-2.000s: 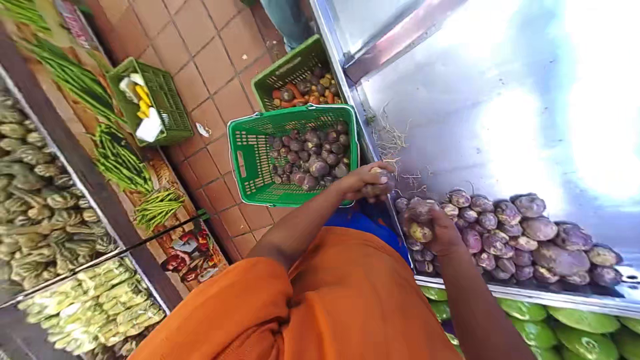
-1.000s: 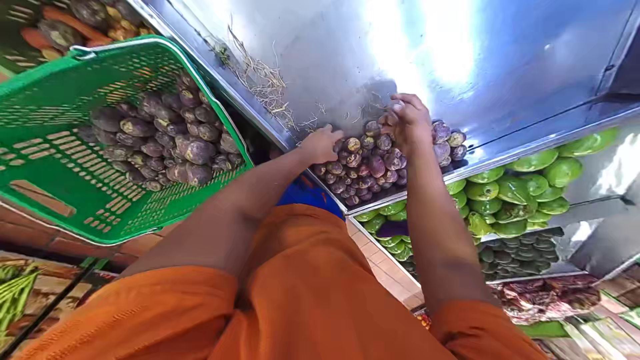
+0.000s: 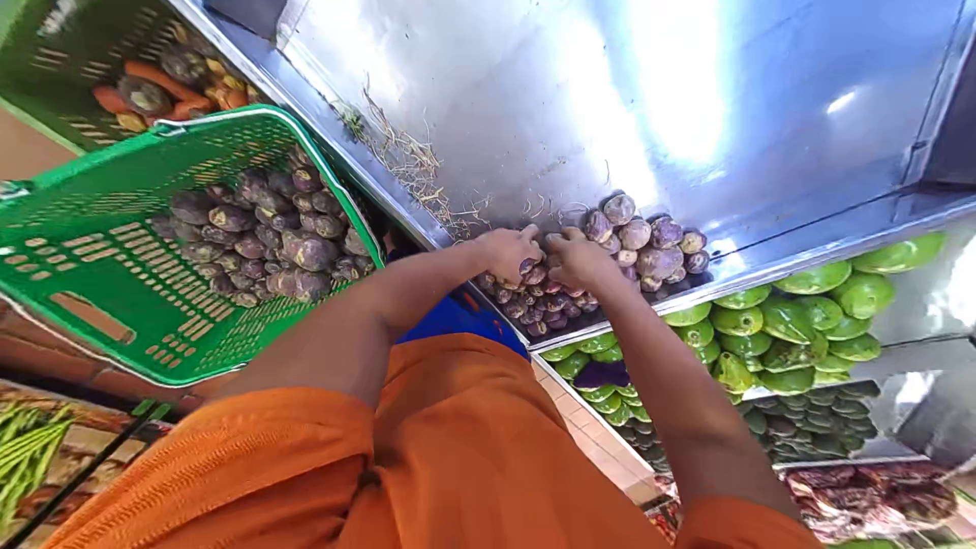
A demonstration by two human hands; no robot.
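Purple-and-cream root vegetables, perhaps turnips or beets [image 3: 660, 262], lie piled in the near corner of a metal display tray [image 3: 534, 91]. My left hand [image 3: 509, 253] is over the left part of the pile, fingers bent around a small purple root. Close to its right, my right hand [image 3: 577, 261] reaches down among the roots, its fingertips partly hidden, so its hold cannot be told. Dry root trimmings [image 3: 412, 164] lie along the tray's left side. A green plastic basket [image 3: 91, 305] holding similar darker purple roots [image 3: 263, 229] stands at the left.
A darker green crate [image 3: 46, 69] with carrots and other vegetables [image 3: 164, 91] stands behind the basket. The metal tray's raised rim [image 3: 762, 271] runs along the near side. Beyond it lie green vegetables [image 3: 793, 328], darker green produce [image 3: 816, 419] and bagged dark red produce [image 3: 869, 496].
Two seconds ago my hands were raised, each with a root; now both are down at the pile. My right hand has moved closer to my left over the last second.
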